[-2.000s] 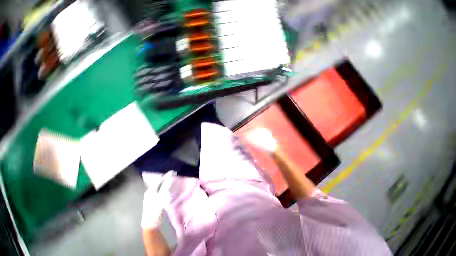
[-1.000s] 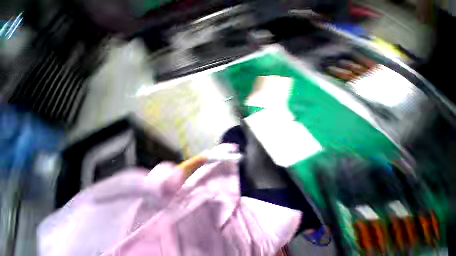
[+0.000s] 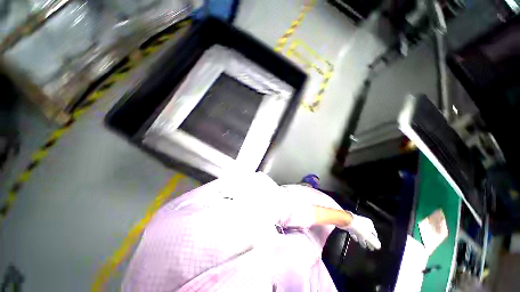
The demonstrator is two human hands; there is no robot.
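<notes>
My left hand (image 3: pixel 363 231), in a white glove, is right of the lower middle, beyond the pink sleeve. Its fingers are slightly apart and nothing shows in it. It is left of the bench with the green mat (image 3: pixel 431 182). A white paper (image 3: pixel 410 268) lies along the mat's near edge, cut off by the bottom of the picture. A smaller cream sheet (image 3: pixel 433 231) lies beside it, and a thin dark pen (image 3: pixel 432 268) is near them. My right hand is not in the picture.
A large black tote (image 3: pixel 151 94) stands on the floor, with a white, plastic-wrapped frame (image 3: pixel 191 108) around a dark centre in it. A wrapped pallet load (image 3: pixel 74 51) is at upper left behind black-yellow tape. A keyboard (image 3: pixel 445 142) is on a white shelf at right.
The view has swung left, bringing the tote and pallet load into fuller sight. The bench and papers are now at the right edge, and the circuit board with orange coils has left the picture.
</notes>
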